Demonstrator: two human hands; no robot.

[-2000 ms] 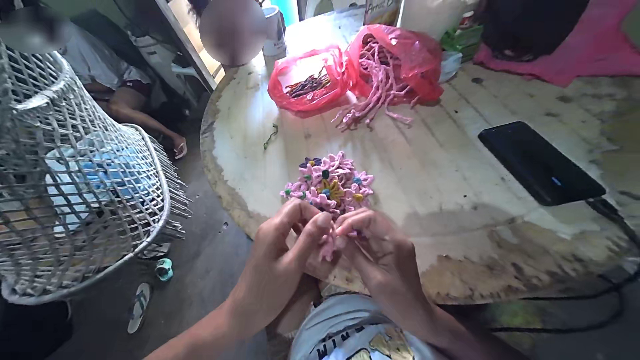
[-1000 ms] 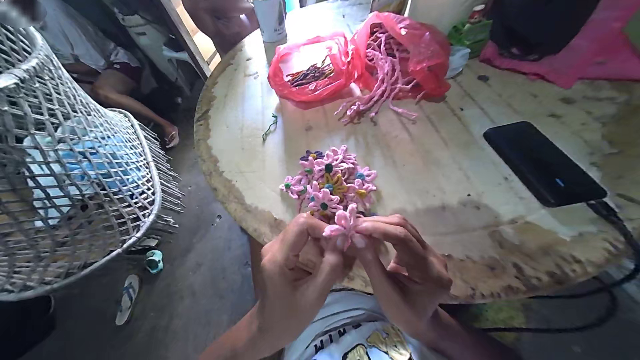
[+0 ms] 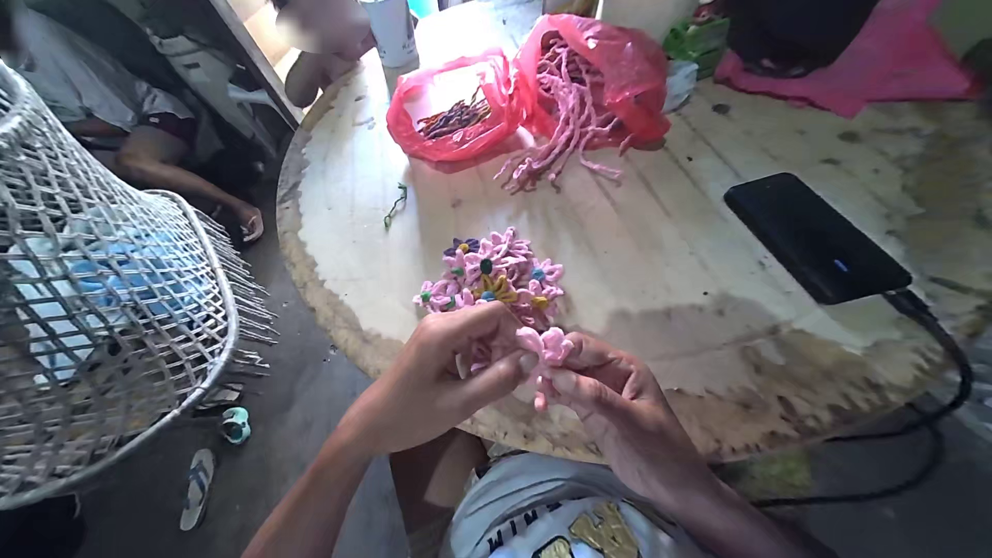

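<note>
Between the fingertips of my left hand [image 3: 453, 372] and my right hand [image 3: 612, 387] is a small pink yarn flower [image 3: 549, 347], held over the table's near edge. Both hands pinch it, and part of it is covered by my fingers. Just beyond my hands a pile of pink yarn flowers [image 3: 504, 256] with coloured centres lies on the table; a few blooms are yellow or purple. Farther back, pink yarn strands [image 3: 570, 124] spill from a red plastic bag [image 3: 639, 77]. Beside it, another red plastic bag [image 3: 403, 124] holds dark multicoloured strands [image 3: 457, 118].
A black power bank or phone [image 3: 818, 236] with a cable lies right on the round wooden table [image 3: 659, 225]. A green strand [image 3: 396, 205] lies left, and a cup [image 3: 394, 35] stands behind. A woven hanging chair [image 3: 116, 310] is at left; two people sit beyond.
The pink flower, facing up between my fingers one second ago, is now tilted and pinched from both sides. My fingers have shifted around it. The pile and bags are unchanged.
</note>
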